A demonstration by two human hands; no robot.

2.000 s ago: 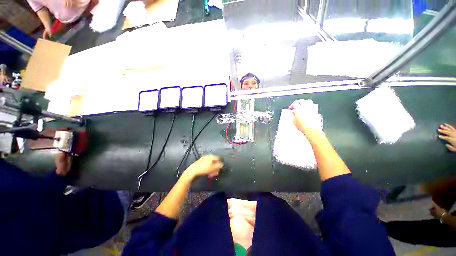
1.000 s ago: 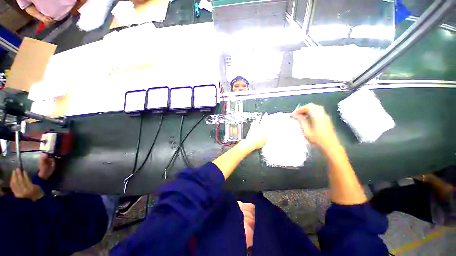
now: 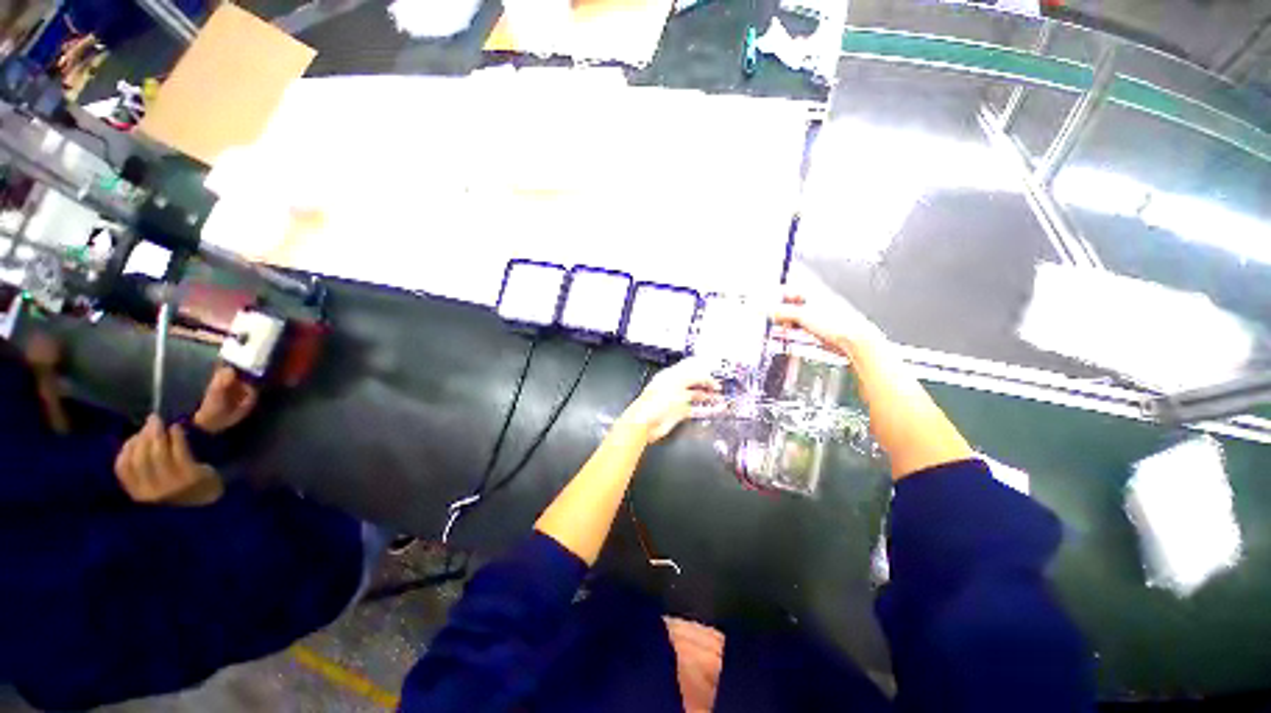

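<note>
Three square floodlights (image 3: 597,302) lie in a row at the white sheet's edge, pale faces up. At the row's right end, a fourth pale square lamp (image 3: 733,332) looks speckled under a crinkly clear bag. My left hand (image 3: 669,400) grips the bag's lower left part. My right hand (image 3: 825,323) pinches it at the upper right. Black cables (image 3: 513,418) trail toward me; a bare wire tip (image 3: 666,564) shows below my left forearm. The wired fixture (image 3: 795,460), with shiny clear pieces, lies between my forearms. A bag stack (image 3: 1004,475) is mostly hidden by my right arm.
Another bag pile (image 3: 1182,513) lies at far right. A metal rail (image 3: 1018,383) and reflective panel (image 3: 948,265) stand behind the fixture. At left, a person's hands (image 3: 167,463) are beside a press with a white block (image 3: 252,341). Tan cardboard (image 3: 227,84) lies at back left.
Both hands have moved from the bag stack to the rightmost lamp, which now has clear plastic over it. The view has turned, shifting the bench rightward.
</note>
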